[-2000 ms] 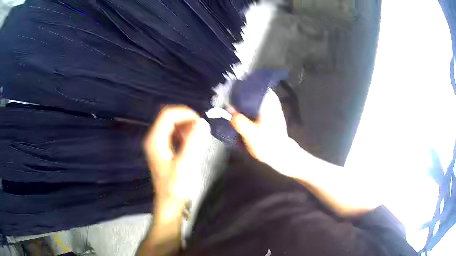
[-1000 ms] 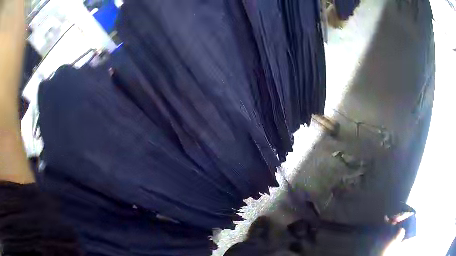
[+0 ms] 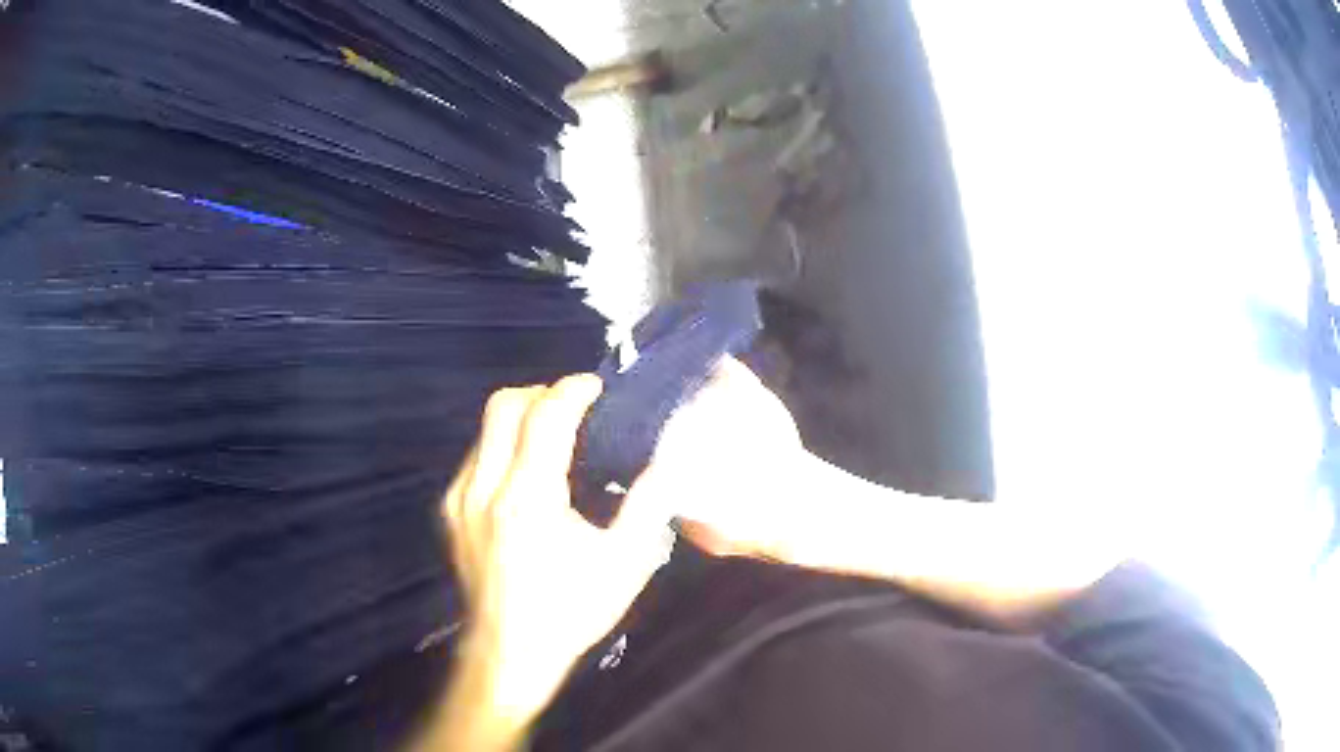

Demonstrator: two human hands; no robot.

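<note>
A navy waistband bundle (image 3: 661, 375) is held in front of my body, its layered edges facing up. My right hand (image 3: 742, 463) grips it from the right side. My left hand (image 3: 544, 514) is around its left side, with thumb and fingers against it. A small white tag (image 3: 614, 488) shows at the bundle's lower end between the hands. The broad waistband stack (image 3: 265, 382) hangs at the left, with ragged ends towards the middle. A blue strip (image 3: 243, 213) shows among the navy strips.
A bright white worktable (image 3: 1117, 294) stands at the right, with dark strips (image 3: 1301, 162) at its far right edge. The grey floor (image 3: 882, 294) between has scraps (image 3: 764, 118) on it. A pale wooden bar (image 3: 617, 77) sticks out by the stack.
The view swung left to the stack and came back. Both hands are now together on the bundle; a second ago the left forearm was at the left edge and the right hand at the lower right.
</note>
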